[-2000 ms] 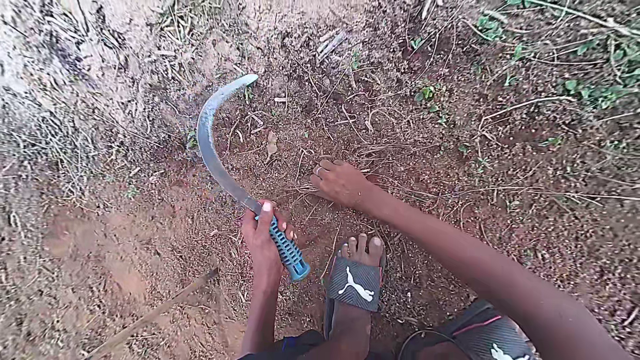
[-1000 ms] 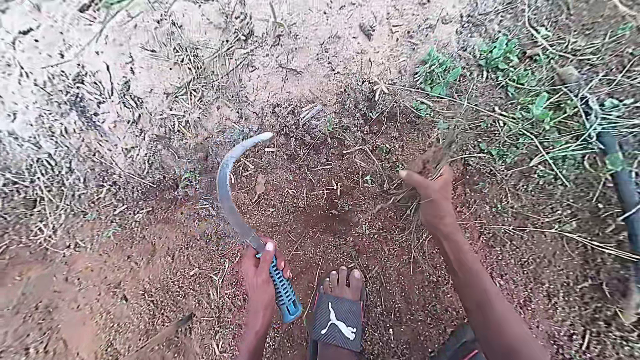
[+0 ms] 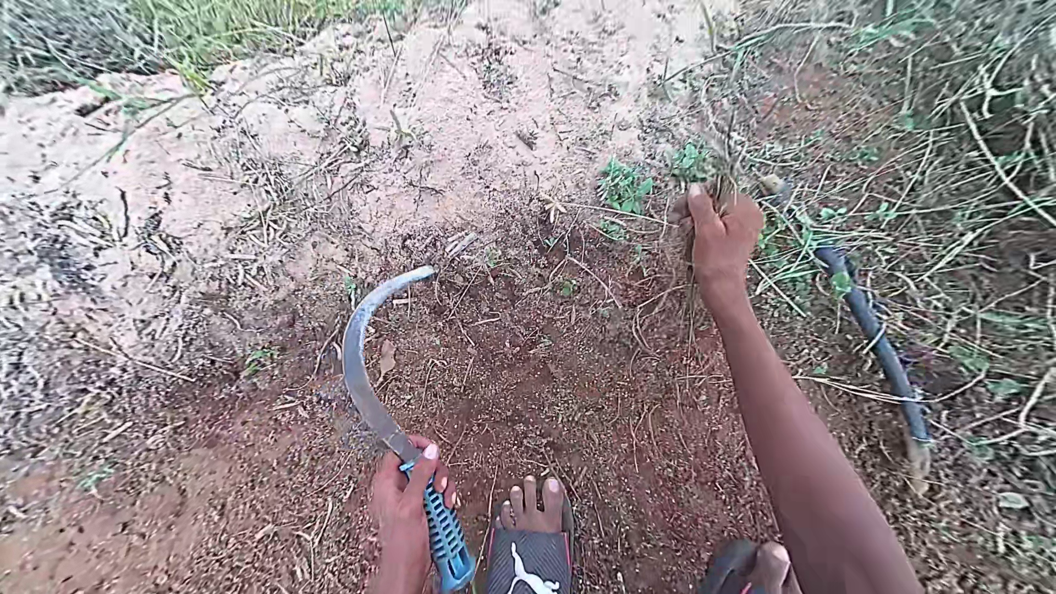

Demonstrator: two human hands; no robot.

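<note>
My left hand (image 3: 408, 503) holds a sickle (image 3: 360, 363) near the top of its blue plastic handle, at the lower left of the head view. The curved metal blade points up and bends to the right over the soil. Upper right of centre, my right hand (image 3: 722, 235) is closed on a bunch of dry grass stems (image 3: 728, 140), which stick out above the fist and trail below it. My right arm reaches up from the bottom right corner.
A dark stick or pipe (image 3: 874, 330) lies on the ground at the right, beside cut grass and vines (image 3: 973, 214). My feet in Puma slides (image 3: 528, 561) are at the bottom. Small green weeds (image 3: 624, 186) grow near my right hand. Green grass (image 3: 223, 29) lines the top left.
My right hand has risen from the soil near my foot to the upper right, with dry stems in it. The sickle stays in my left hand. The view has shifted forward.
</note>
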